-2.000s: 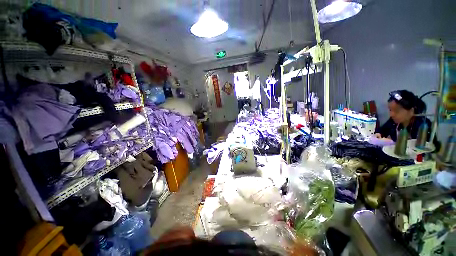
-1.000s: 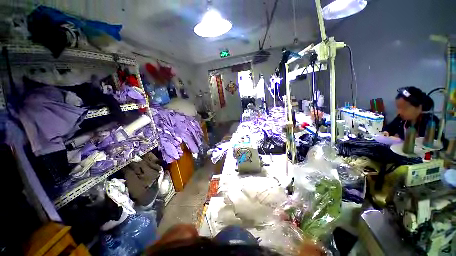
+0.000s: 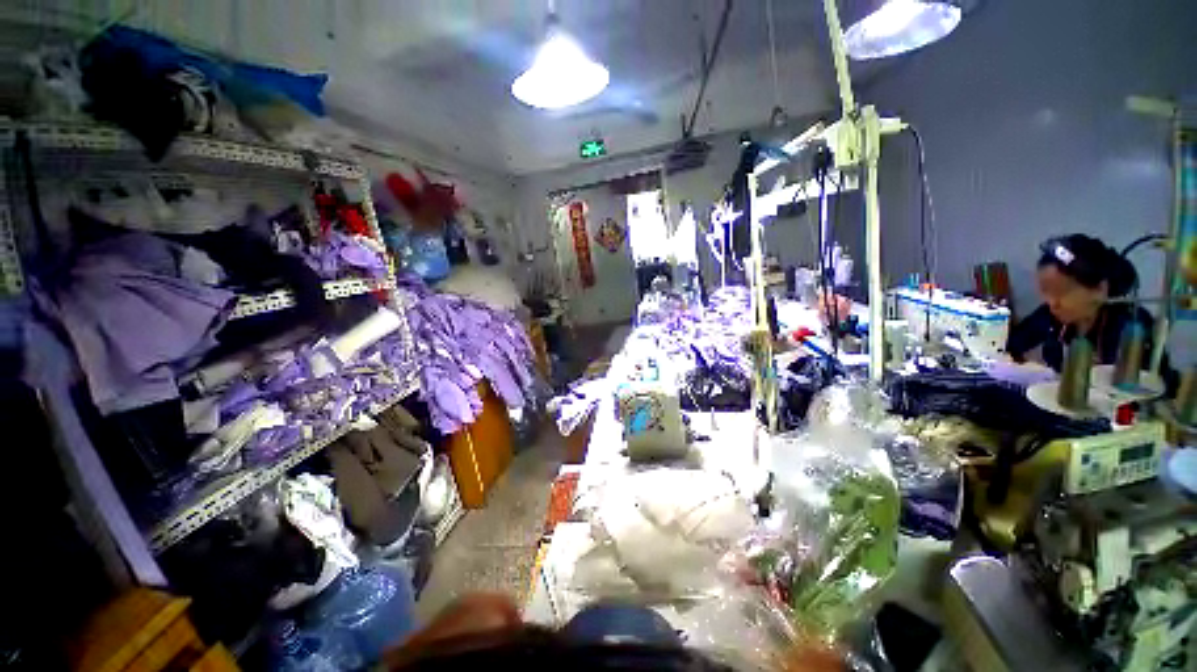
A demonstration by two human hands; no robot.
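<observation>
My left hand (image 3: 462, 628) appears as a blurred skin-toned shape cut off by the bottom edge. My right hand (image 3: 817, 656) shows only as a small blurred patch at the bottom edge, right of centre. Their fingers and anything in them cannot be made out. A dark blurred shape with a grey-blue top (image 3: 622, 622) lies between them. In front are crumpled white plastic and cloth (image 3: 663, 525) on the long white table. A clear bag of leafy greens (image 3: 856, 532) lies right of centre, with a reddish patch at its left side.
A pale sewing machine head (image 3: 652, 423) with a blue sticker stands mid-table. An overlock machine (image 3: 1116, 558) is at right, and a person (image 3: 1079, 295) sits behind it. Loaded shelves (image 3: 295, 460) and blue water jugs (image 3: 348, 610) are at left, beside a narrow aisle (image 3: 499, 538).
The camera view has shifted slightly, so the table and machines stand a little further right in the picture than two seconds ago. The hand shapes stay at the bottom edge.
</observation>
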